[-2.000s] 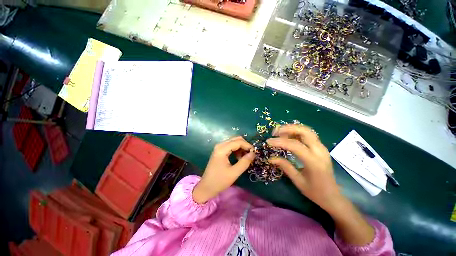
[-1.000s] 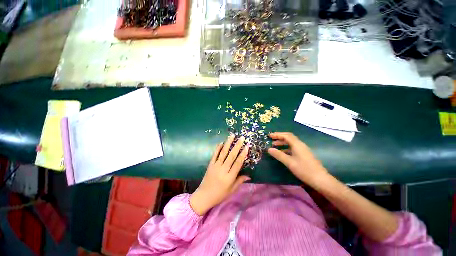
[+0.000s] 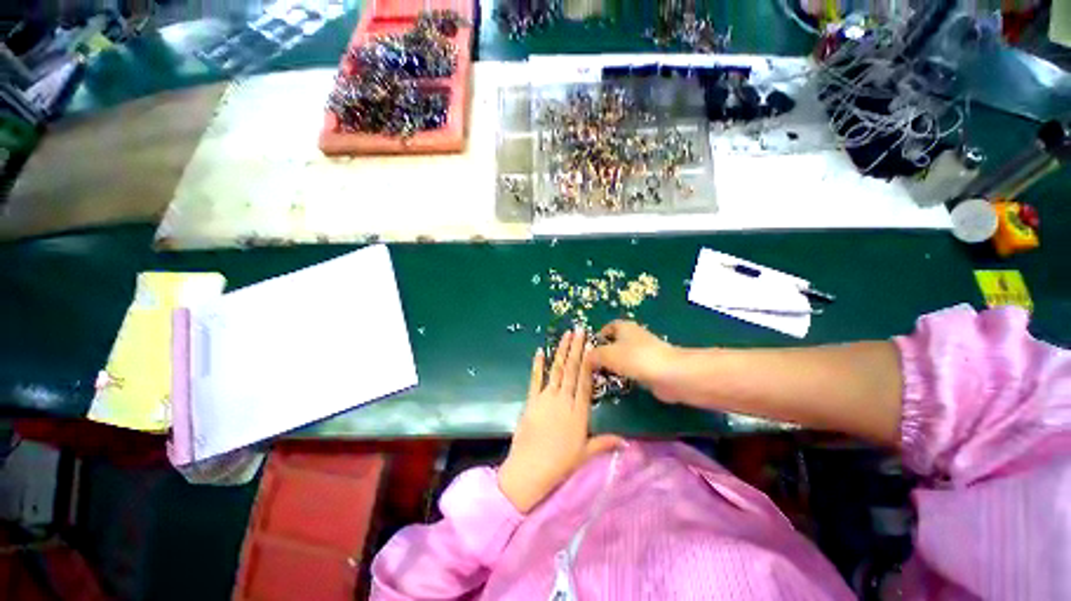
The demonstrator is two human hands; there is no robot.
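A small heap of ring pieces (image 3: 607, 385) lies on the dark green bench, partly hidden under my hands. My left hand (image 3: 557, 405) lies flat over the heap's left side, its fingers straight and pointing away from me. My right hand (image 3: 635, 356) is at the heap's upper right, fingers bent down and touching my left fingertips; whether it pinches a piece cannot be told. Small gold-coloured fittings (image 3: 635, 290) are scattered just beyond the hands.
A clear compartment box (image 3: 517, 156) of mixed pieces and a red-orange tray (image 3: 397, 143) stand beyond on white boards. A record book (image 3: 308, 352) and yellow paper (image 3: 153, 340) lie left. White slips (image 3: 742, 301) with a pen lie right. Red trays (image 3: 308, 522) are low at left.
My left hand, bent at the heap at first, has flattened onto it. My right hand has moved in against my left fingers, its forearm swinging level. The view has tilted up, showing more of the far bench.
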